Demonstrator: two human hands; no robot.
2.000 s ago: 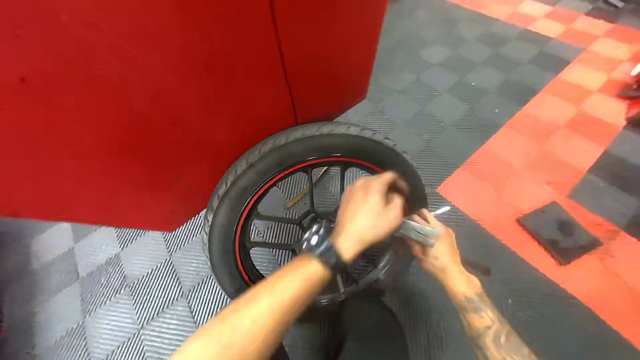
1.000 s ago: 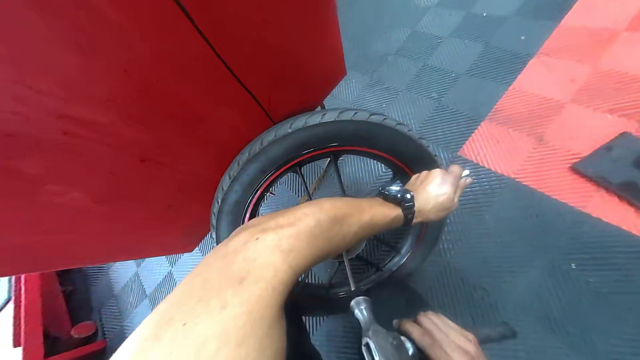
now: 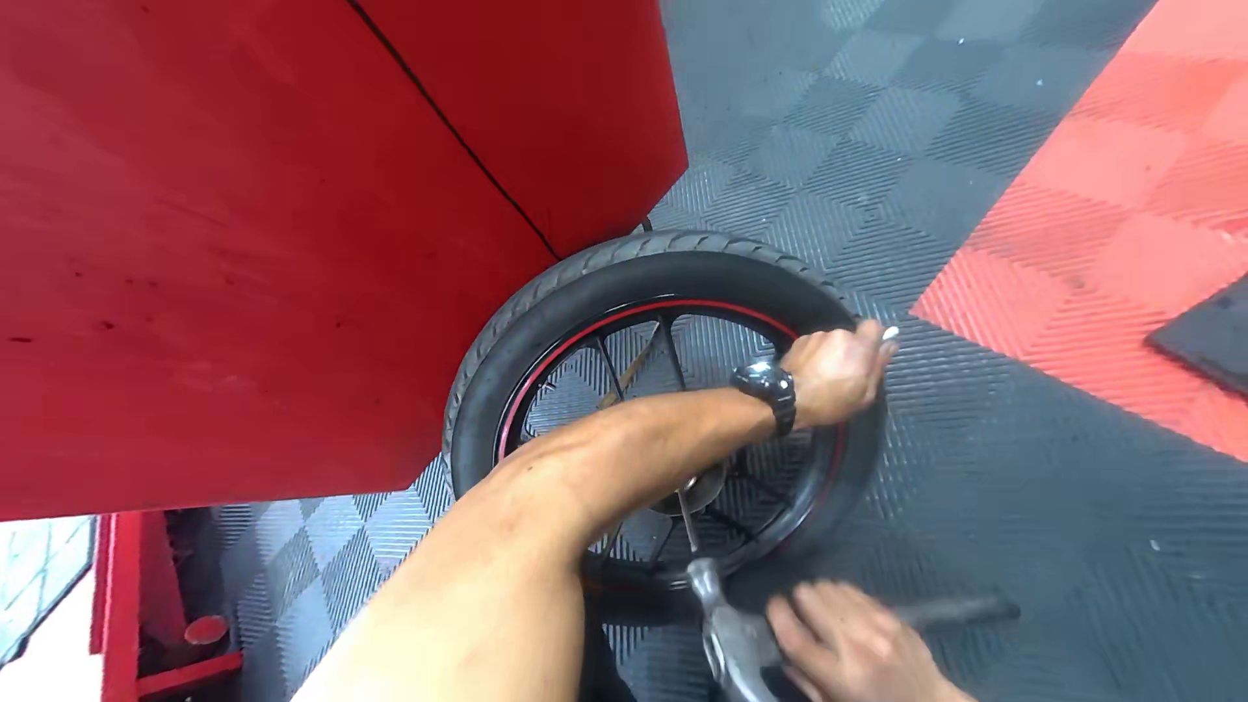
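A motorcycle wheel with a black tyre (image 3: 673,268) and a red-striped black rim lies on the floor. My left hand (image 3: 840,370), with a black watch at the wrist, is closed at the tyre's right side on a small object whose white tip (image 3: 889,333) sticks out; the rest is hidden. Low in the view, my right hand (image 3: 858,634), slightly blurred, is around the handle of a claw hammer (image 3: 736,634). The hammer's face is at the end of a thin metal rod (image 3: 688,522) that reaches to the wheel hub (image 3: 704,486), partly behind my left forearm.
A large red panel (image 3: 292,244) stands against the wheel's upper left side. A brownish stick (image 3: 636,369) shows between the spokes. Red metal framework (image 3: 125,604) is at lower left. A dark flat pad (image 3: 1214,336) lies on the red floor tiles at right.
Two seconds ago both hands were close together at the wheel's right side; my right hand is now lower, on the hammer. Since one second ago the hands hold much the same places.
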